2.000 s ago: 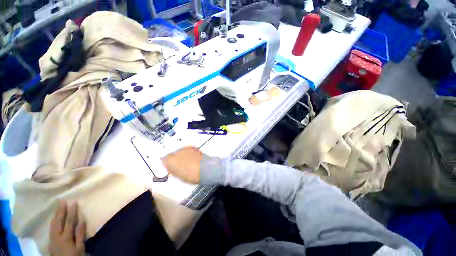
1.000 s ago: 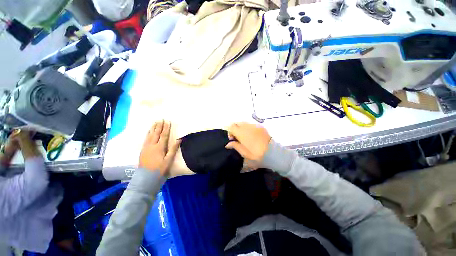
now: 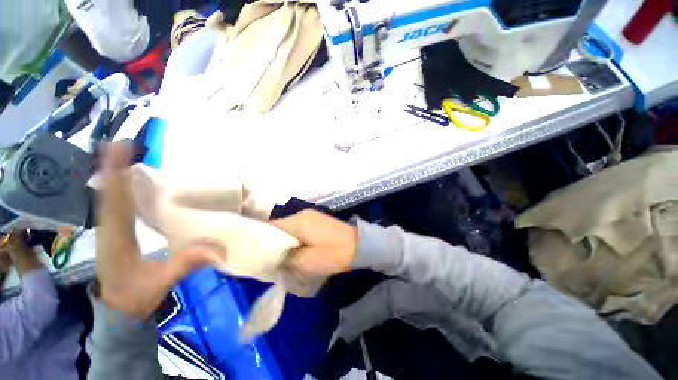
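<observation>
A beige garment panel (image 3: pixel 215 226) hangs partly folded over the table's front edge, blurred by motion. My right hand (image 3: pixel 320 241) grips its right end, with black cloth (image 3: pixel 301 207) showing just behind the hand. My left hand (image 3: pixel 134 252) is raised at the panel's left side, blurred, with thumb and fingers spread apart. The sewing machine (image 3: pixel 416 33) stands behind on the table, its needle area away from both hands.
Scissors (image 3: pixel 466 115), snips (image 3: pixel 427 114) and black cloth (image 3: pixel 453 78) lie right of the needle. A beige heap (image 3: pixel 260 52) lies behind; another beige bundle (image 3: pixel 609 230) is at right. Blue bins (image 3: pixel 238 326) are below. Another worker's sleeve (image 3: pixel 41 312) is at left.
The panel lay flat under both hands; now it is lifted and folded at the table edge. My left hand has come off it and opened. The view has shifted, first leftward, then slightly right.
</observation>
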